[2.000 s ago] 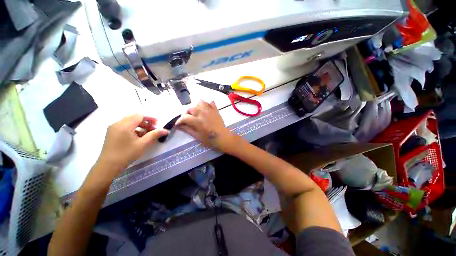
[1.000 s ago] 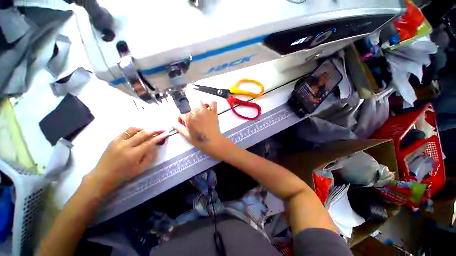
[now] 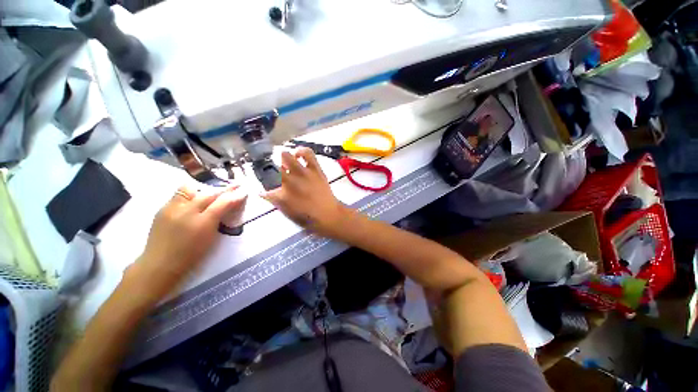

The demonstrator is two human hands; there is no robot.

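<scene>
My left hand [image 3: 180,230] lies on the white table left of the needle area, its fingers over a small dark fabric piece [image 3: 230,229] that shows only at its lower edge. My right hand [image 3: 306,191] is just right of the presser foot area, fingers bent near the metal parts [image 3: 264,170] under the head; whether it holds anything is hidden. The sewing machine [image 3: 252,84] stands in front of both hands. The needle tip is too blurred to tell.
Scissors [image 3: 366,174] lie right of my right hand, with a smartphone [image 3: 478,138] beyond. Dark fabric [image 3: 88,200] lies far left above a white plastic basket [image 3: 34,321]. A ruler strip [image 3: 252,276] runs along the front edge. A cardboard box [image 3: 566,230] and red basket [image 3: 658,253] stand right.
The hands held a dark strip between them; now my left hand covers a dark piece nearer the needle area, and my right fingers are raised by the presser foot. The view has shifted slightly.
</scene>
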